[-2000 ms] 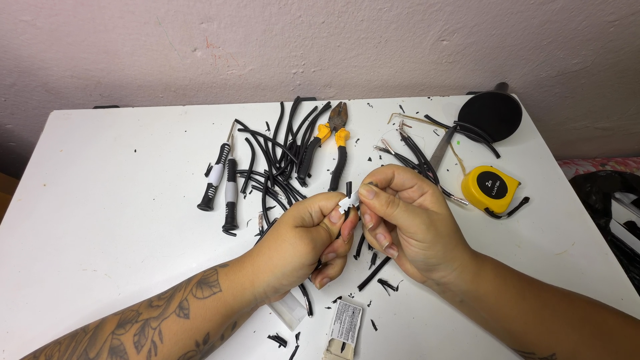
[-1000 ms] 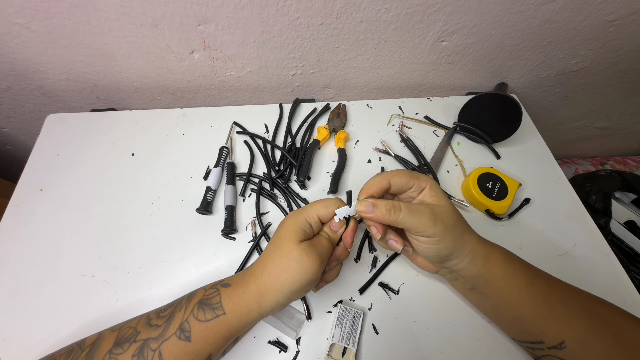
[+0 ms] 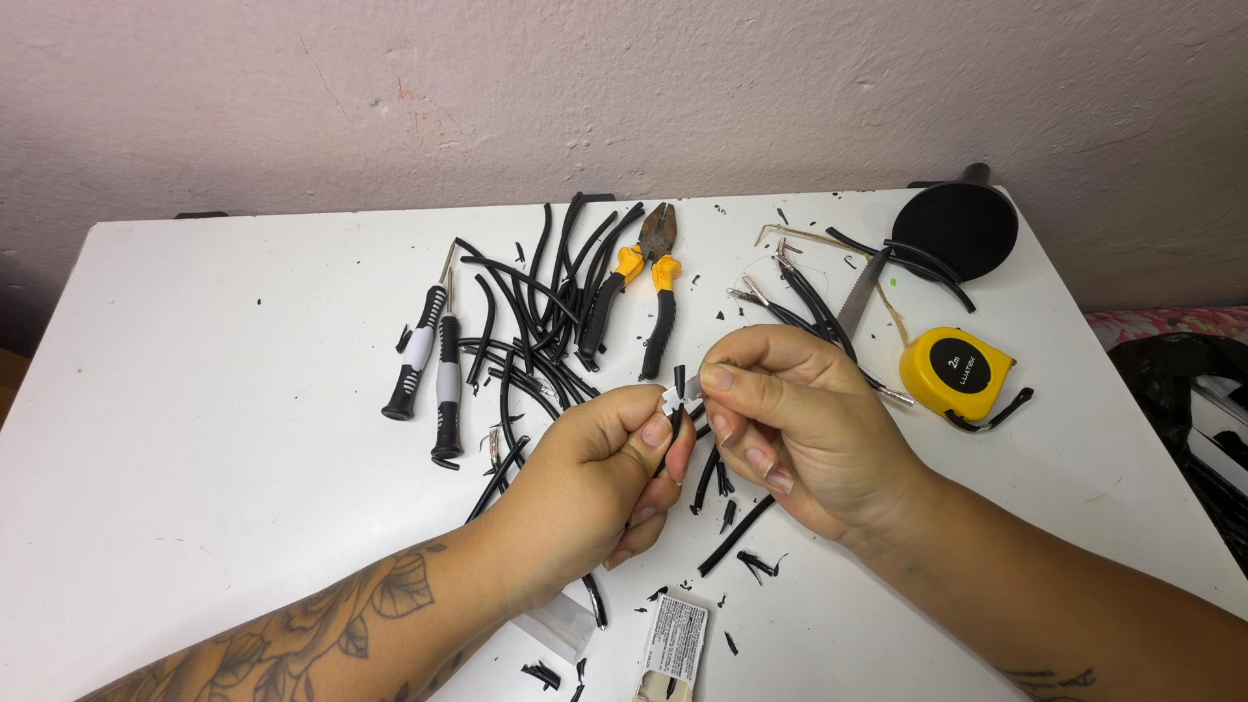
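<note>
My left hand [image 3: 614, 468] pinches a short length of black cable [image 3: 675, 429] between thumb and fingers, its end pointing up. My right hand [image 3: 790, 419] grips a small thin metal blade [image 3: 688, 392], which looks like a razor blade with notches, and its edge lies against the cable just above my left thumb. Behind my hands a pile of black cable pieces [image 3: 561, 312] is spread on the white table. Combination pliers with yellow and black handles [image 3: 661, 278] lie beside the pile. Some cables on the right [image 3: 814, 297] have bare copper ends.
Two screwdrivers [image 3: 447, 390] lie at the left of the pile. At the right are a yellow tape measure [image 3: 955, 373], a serrated blade [image 3: 863, 292] and a round black base [image 3: 955, 229]. Nearer me are a small open box [image 3: 675, 639], a clear plastic case [image 3: 561, 624] and black sheath scraps [image 3: 758, 564].
The blade has shifted and turned slightly against the cable, and more of the cable's upper end now shows split or cut. Both hands stay close together in nearly the same place.
</note>
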